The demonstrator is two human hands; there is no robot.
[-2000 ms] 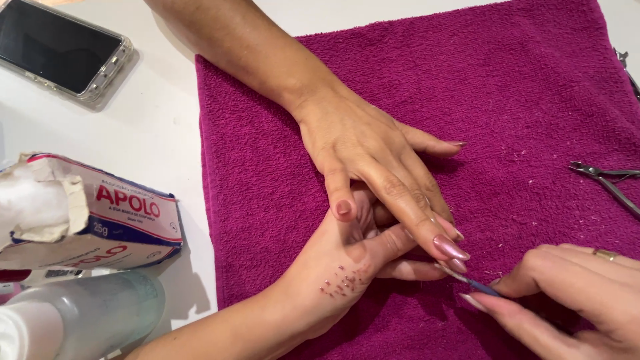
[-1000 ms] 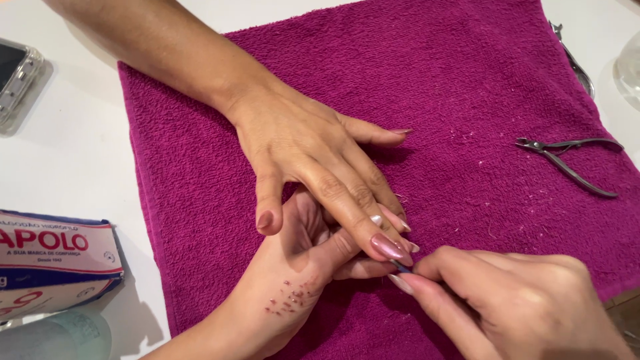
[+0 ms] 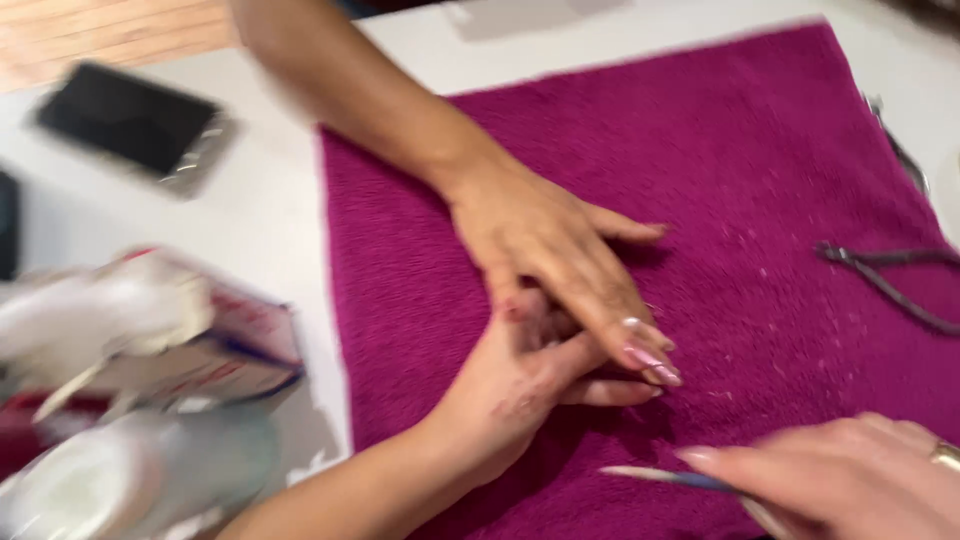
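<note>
My left hand (image 3: 517,390) holds the fingers of another person's hand (image 3: 547,232) from below, over a magenta towel (image 3: 675,150). That hand lies palm down, with shiny pink polish on one nail. At the lower right, my right hand (image 3: 825,480) pinches a thin stick tool (image 3: 645,473) with a blue handle and a pale pointed tip. Its tip is apart from the other person's nails, below them on the picture. A metal cuticle nipper (image 3: 870,262) lies on the towel at the right, its handles spread. The view is blurred.
A torn cardboard box with cotton (image 3: 247,337) stands at the left, beside a bottle with a white cap (image 3: 75,480). A phone in a clear case (image 3: 131,116) lies on the white table (image 3: 277,225). Another metal tool (image 3: 900,154) is at the towel's right edge.
My right hand has drawn the stick tool away from the other person's fingertips, toward the lower right. My left hand still holds that person's fingers. The view has shifted.
</note>
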